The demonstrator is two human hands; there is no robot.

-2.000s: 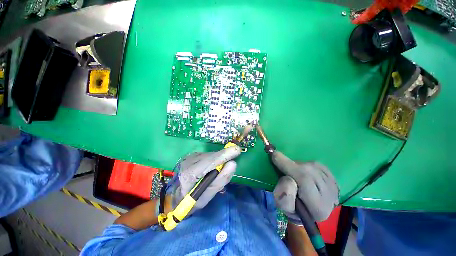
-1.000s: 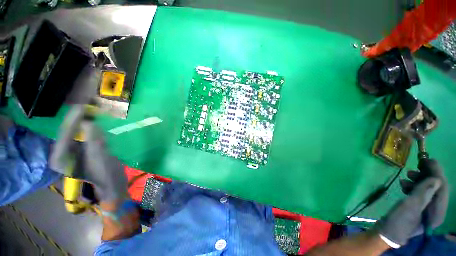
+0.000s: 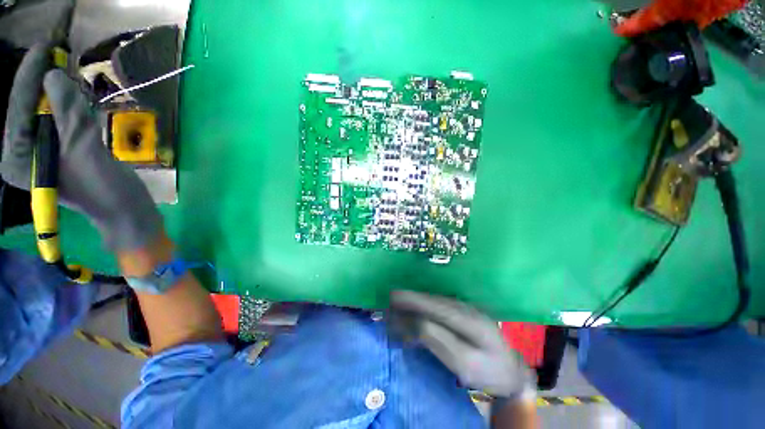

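Observation:
The green circuit board (image 3: 394,167) lies flat on the green mat, with white connectors along its far edge. My left hand (image 3: 71,159), in a grey glove, is at the far left, closed around the yellow soldering iron (image 3: 44,201). Its tip end is over the black bin and cannot be made out. A thin pale wire (image 3: 155,81) sticks out from near this hand, over the left iron stand (image 3: 134,136). My right hand (image 3: 457,339), gloved and blurred, is low by my lap at the mat's near edge. Whether it holds anything cannot be told.
The dark soldering iron's cable (image 3: 738,243) runs from the right iron stand (image 3: 667,193). A black fume nozzle (image 3: 663,65) on a red duct is at the upper right. Red trays (image 3: 524,342) show below the mat's edge. A blue sleeve (image 3: 33,302) is at the left.
My right hand has let go of the dark soldering iron, now at the right stand, and moved to my lap. My left hand has moved up and left with the yellow iron. The view has shifted.

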